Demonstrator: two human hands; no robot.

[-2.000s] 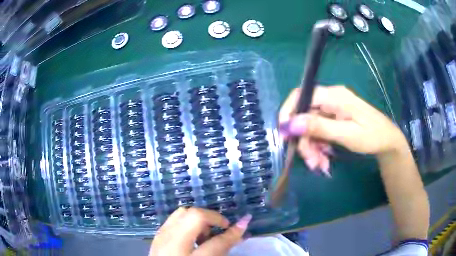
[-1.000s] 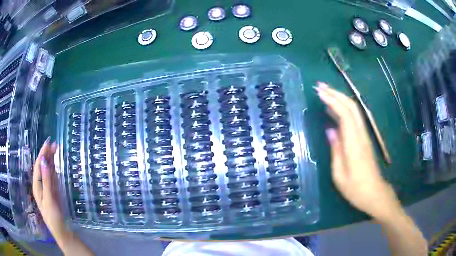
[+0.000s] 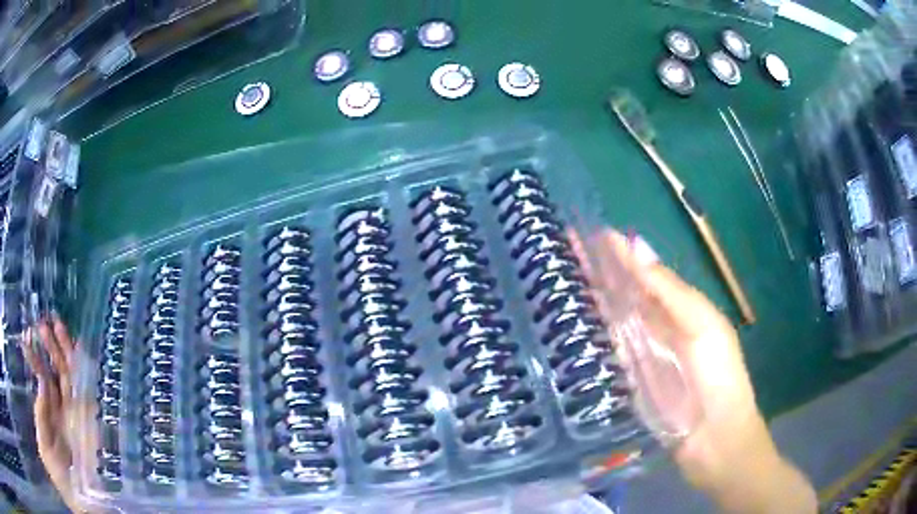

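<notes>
The clear blister tray holds long rows of black round parts with silver centres, standing on edge. It is tilted and appears lifted off the green mat. My right hand grips its right side, with fingers seen through the clear plastic. My left hand is at its left side, partly hidden by the tray edge, holding it. The brush lies on the mat to the right, bristle head away from me. The tweezers lie right of the brush.
Loose round parts lie flat beyond the tray. A smaller cluster lies at the back right. Stacked trays with labels stand at the right and left, and another clear tray is at the back left. The green mat lies underneath.
The brush has gone from my right hand to the mat. Both hands have moved to the tray's sides, and the tray has been taken hold of and tilted.
</notes>
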